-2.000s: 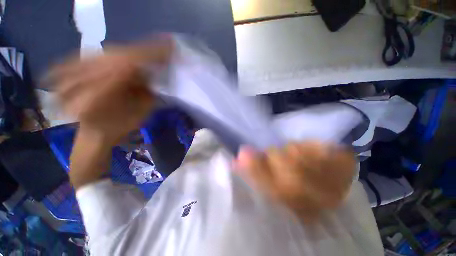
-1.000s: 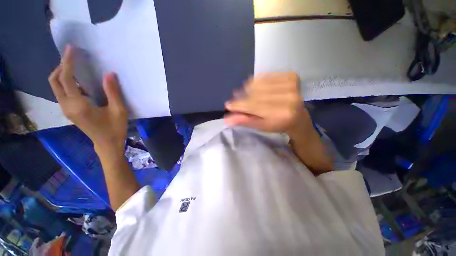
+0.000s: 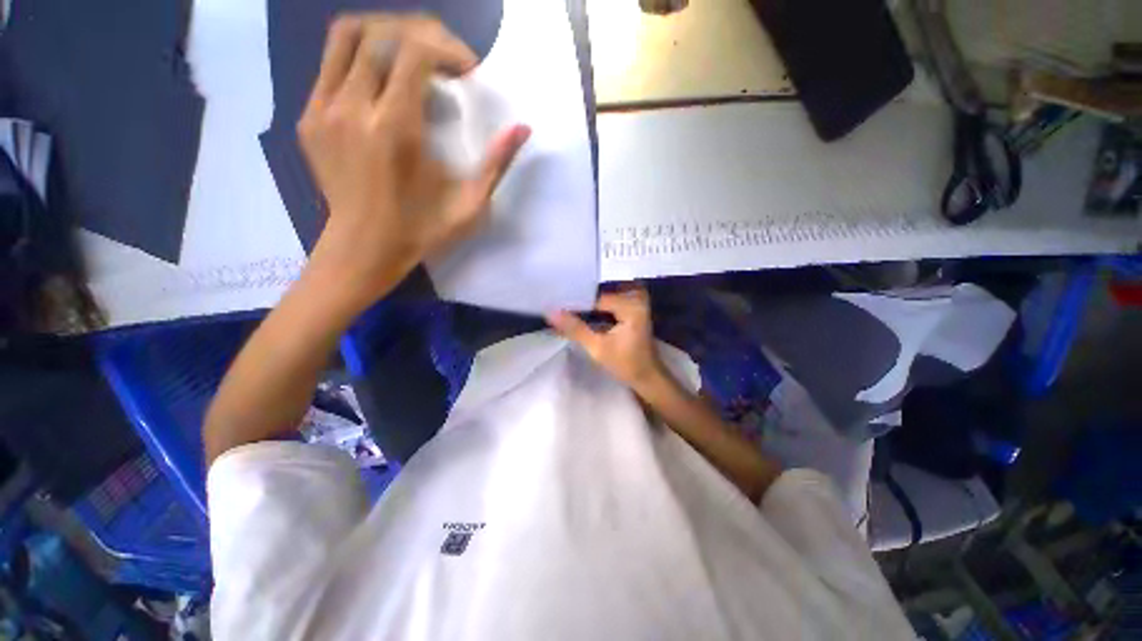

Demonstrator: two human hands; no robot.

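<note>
A pale fabric panel (image 3: 539, 225) lies over a dark panel (image 3: 301, 75) on the white table, its near corner past the table's front edge. My left hand (image 3: 401, 138) is on the pale panel's left part, fingers bent and thumb apart, with pale fabric rumpled between them. Whether it grips the fabric is unclear. My right hand (image 3: 620, 338) pinches the pale panel's near right corner at the table's front edge. Another dark panel (image 3: 113, 113) lies at the far left.
The cream machine bed (image 3: 689, 56) is at the top centre. A dark flat piece (image 3: 839, 63) and black-handled scissors (image 3: 981, 169) lie to the right. A printed ruler (image 3: 751, 238) runs along the front edge. Blue crates (image 3: 163, 388) and offcuts (image 3: 939, 332) are below.
The pale panel now lies further right, over a dark one. My left hand has moved right and up onto it. My right hand has moved down to its near corner.
</note>
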